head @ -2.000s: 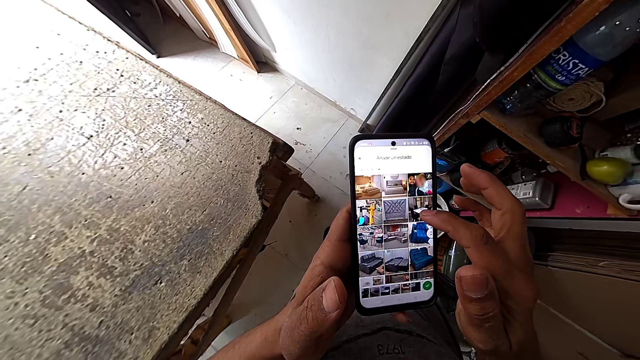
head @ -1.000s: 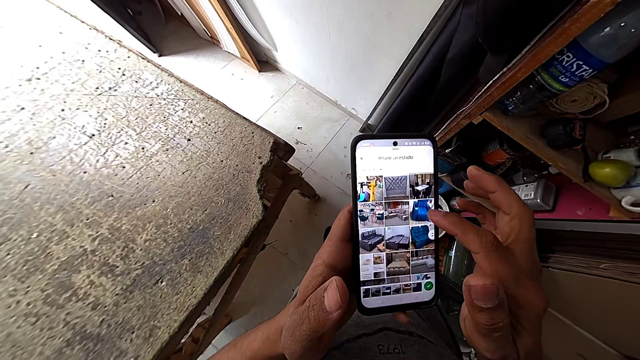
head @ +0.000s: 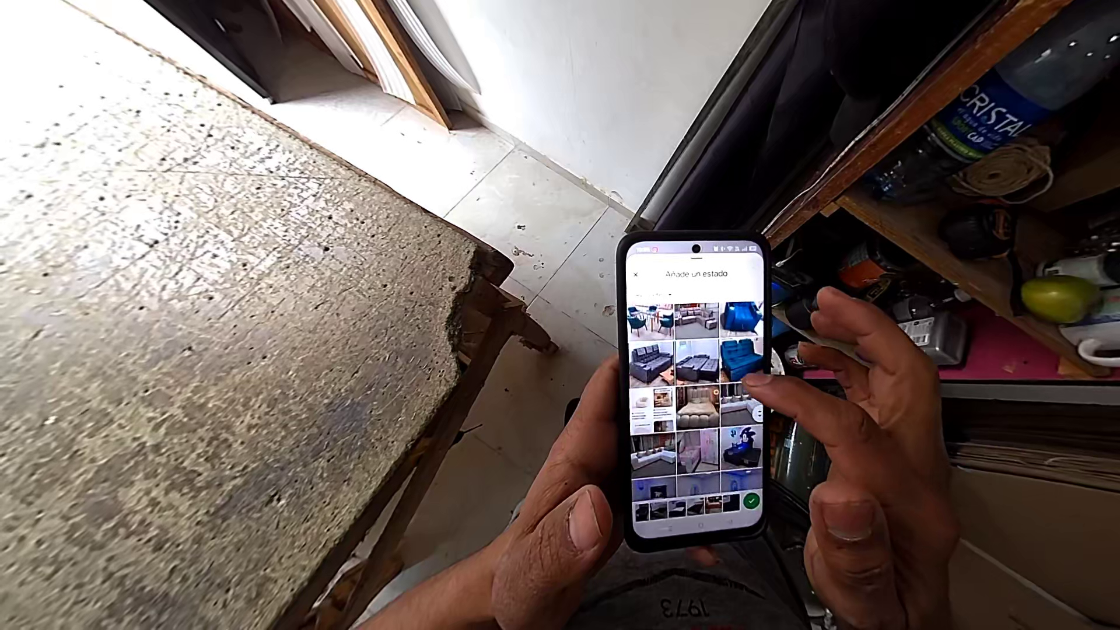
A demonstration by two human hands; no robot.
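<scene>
A smartphone (head: 696, 394) in a black case stands upright in my left hand (head: 560, 516), whose palm and thumb lie along its left edge; fingers behind it are mostly hidden. Its lit screen shows a grid of small pictures, many of sofas and other furniture, with a row of smaller pictures and a green check button below. My right hand (head: 875, 455) is at the phone's right side, holding nothing. Its index fingertip is at the right edge of the screen, over the picture grid, while the other fingers are spread and partly curled.
A worn, rough-topped table (head: 219, 350) with a chipped corner fills the left. On the right, wooden shelving (head: 945, 254) holds a plastic bottle (head: 989, 114), a coil of cord (head: 1006, 171), a green fruit (head: 1059, 299) and mixed items. Behind are a tiled floor (head: 542, 210) and a white wall (head: 595, 79).
The picture grid on the phone's screen has scrolled upward, with other pictures showing lower down. My left hand keeps its hold on the phone, and my right index finger stays by the screen's right edge.
</scene>
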